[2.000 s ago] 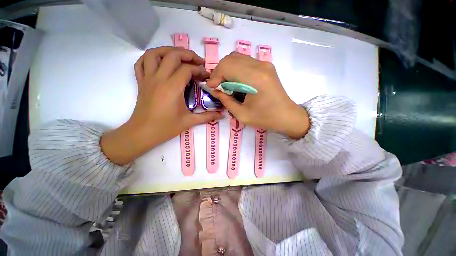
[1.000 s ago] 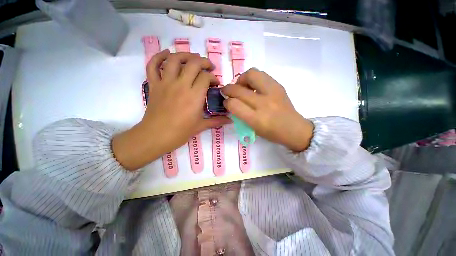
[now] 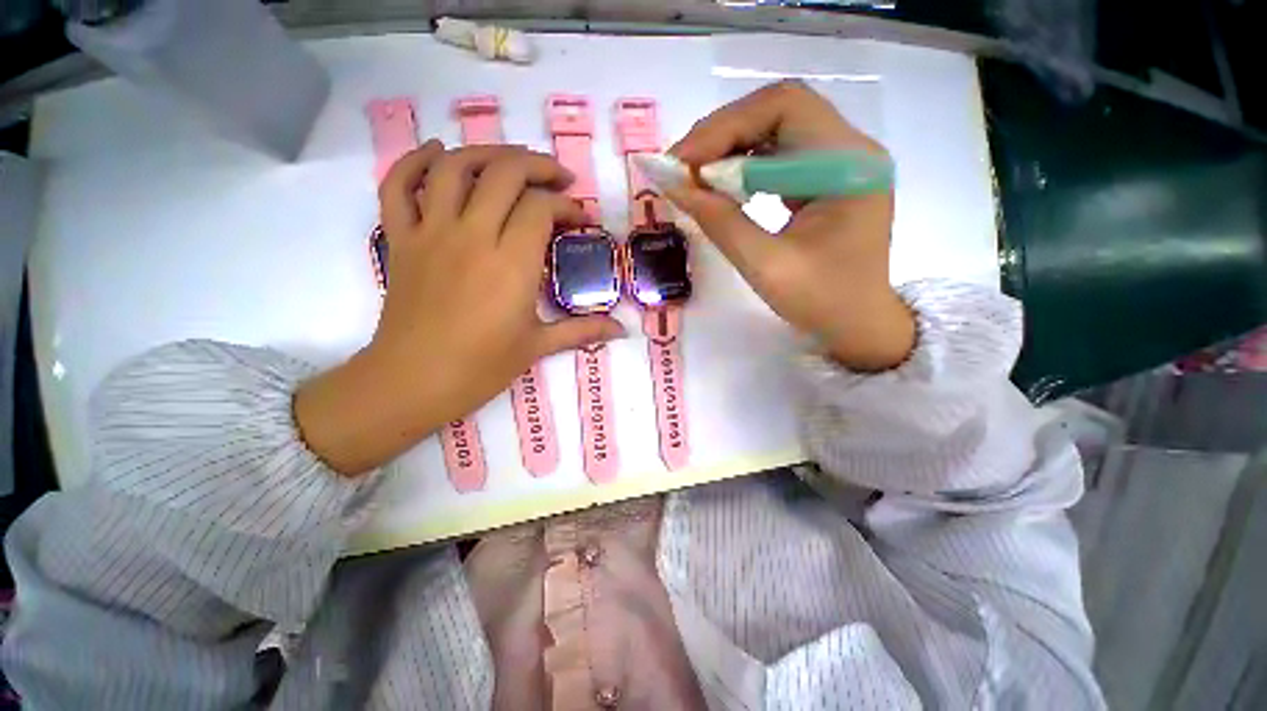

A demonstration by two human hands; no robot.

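Several pink smartwatches lie in a row on the white board (image 3: 222, 264), buckle halves away, holed straps (image 3: 600, 417) towards me. My left hand (image 3: 479, 257) spreads over the left ones, with fingertips and thumb around the third watch head (image 3: 584, 271); it covers most of the left watch heads. The rightmost watch head (image 3: 657, 264) is uncovered. My right hand (image 3: 820, 229) is raised right of the row. It holds the mint-green pry tool (image 3: 820, 174), slightly blurred, and a small white wiping cloth (image 3: 664, 172) at the fingertips.
A whitish tube-like item (image 3: 484, 40) lies at the board's far edge. A translucent bottle (image 3: 229, 77) stands at the far left. A thin clear sheet (image 3: 799, 86) lies at the far right. Dark green bench top (image 3: 1125, 250) shows right of the board.
My right hand has lifted off the watch heads and moved right, and the green tool has swung from pointing towards me to pointing right. My left hand stays over the watches.
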